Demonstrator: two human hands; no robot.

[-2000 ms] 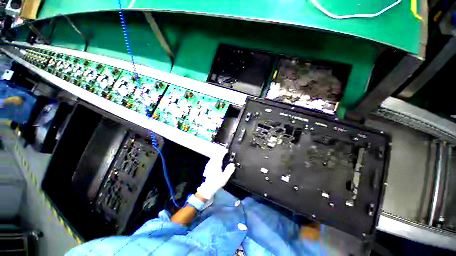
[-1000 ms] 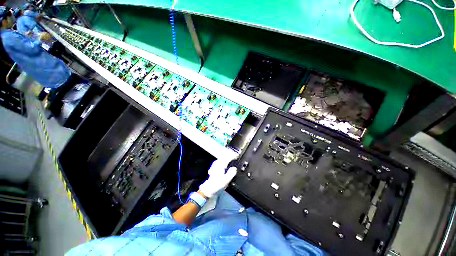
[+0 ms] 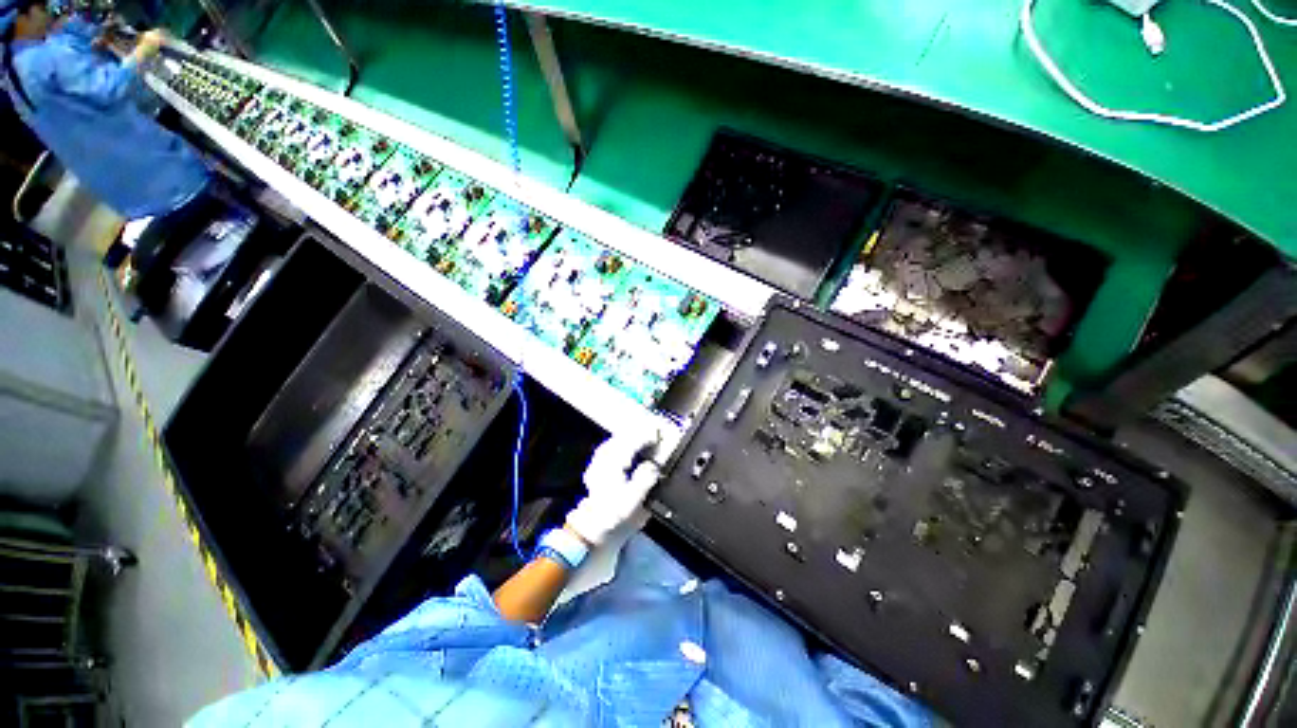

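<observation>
A flat black carrier fixture [image 3: 910,526] lies tilted across the conveyor rails at my front right, with small white and metallic bits on its face and no green board on it. My left hand [image 3: 620,481], in a white glove with a blue strap at the wrist, is at the fixture's left edge, with fingers bent over that edge. My right hand is not in view. A row of green circuit boards [image 3: 609,316] lies on the line, the nearest just left of the fixture.
A deep black tote [image 3: 235,491] stands at the lower left, holding a dark pallet. Two shallow trays lie beyond the fixture: one dark [image 3: 775,213], one with grey pieces [image 3: 967,285]. A green shelf [image 3: 854,57] runs above. A blue cord [image 3: 521,455] hangs left. A person [image 3: 107,128] stands upper left.
The camera view has swung so the fixture shows lower and further right. My left hand's fingers have bent in at the fixture's edge. The person at upper left has come into view.
</observation>
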